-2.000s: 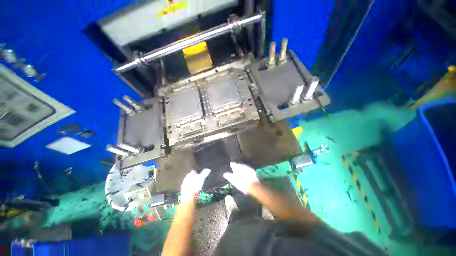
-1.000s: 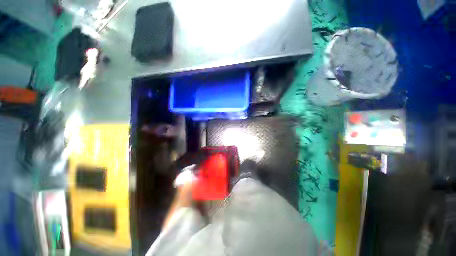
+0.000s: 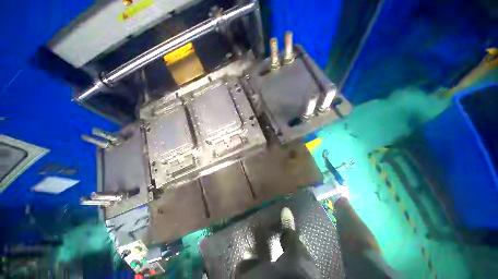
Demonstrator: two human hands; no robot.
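Neither of my hands can be made out. The steel mould [image 3: 194, 166] lies in front of me, tilted in view, with two rectangular cavities side by side. The left cavity [image 3: 170, 132] and the right cavity [image 3: 217, 111] show grey surfaces; no black part is seen in them. The brown press table edge [image 3: 226, 190] in front of the mould has two dark grooves. A dark, blurred, limb-like shape is at lower right, with a bright spot at its upper end; I cannot tell what it is.
Side plates with upright posts flank the mould, left [image 3: 125, 169] and right [image 3: 289, 90]. A shiny bar [image 3: 164, 49] crosses behind it. The press control box [image 3: 135, 259] is at lower left. My shoe [image 3: 288, 218] is on the textured floor plate [image 3: 322, 240]. A blue container [image 3: 475, 163] is at right.
The view has turned from the metal bench with the red object back to the press. Unlike two seconds ago, my gloved hands and the black sheet are gone from the table edge.
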